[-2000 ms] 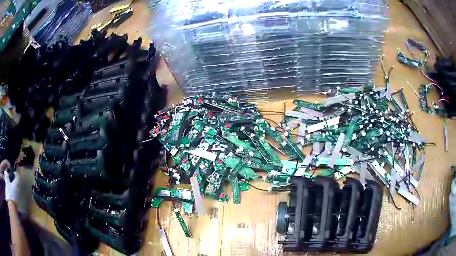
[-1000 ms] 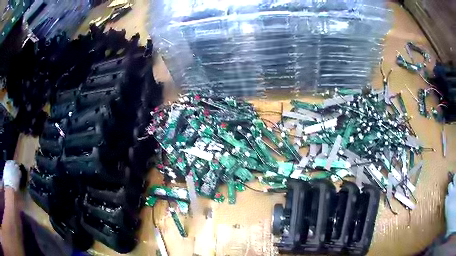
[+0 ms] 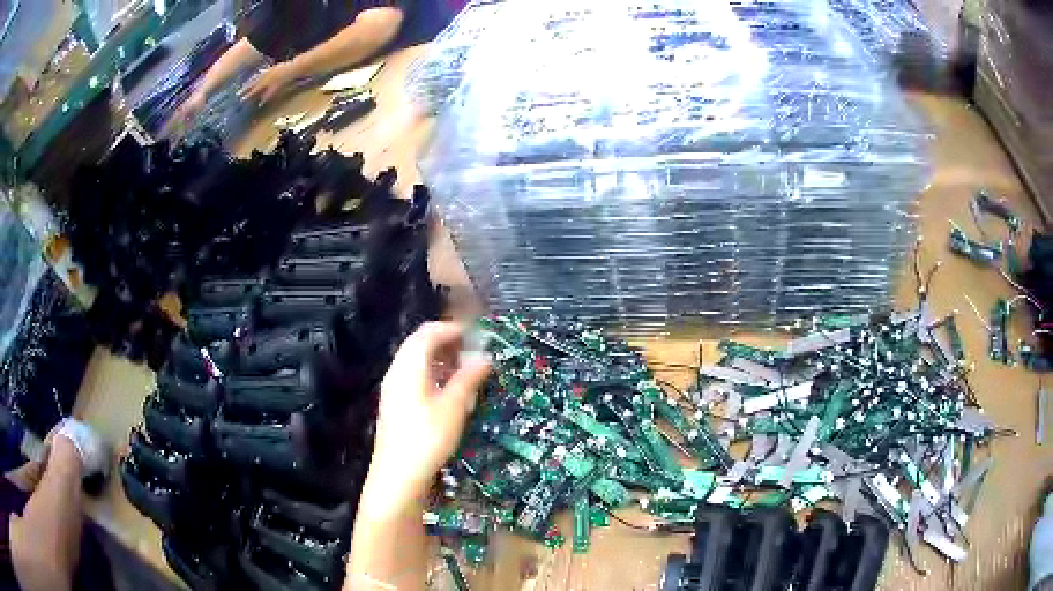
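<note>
My left hand [image 3: 422,404], bare, reaches up from the bottom edge, left of centre. Its thumb and forefinger curve together at the left edge of a heap of green circuit boards [image 3: 566,433]. A small pale spot shows at the fingertips, but I cannot tell whether it is held. Boards mixed with grey strips [image 3: 808,444] form a second heap on the right. Black plastic housings [image 3: 271,381] are stacked left of my hand. A short row of black housings [image 3: 779,554] is cut off by the bottom edge. My right hand is not in view.
A film-wrapped tray stack [image 3: 693,231] stands at centre back. Small black parts [image 3: 219,208] lie behind the stacked housings. Another person's bare arms [image 3: 312,64] are at the top left; a white-gloved hand [image 3: 81,444] is at the far left. Loose wired boards [image 3: 976,245] lie at the right.
My left hand has come into view from the bottom edge to the left board heap. The view has tilted up, so the bench things sit lower and another person's arms show at the top left.
</note>
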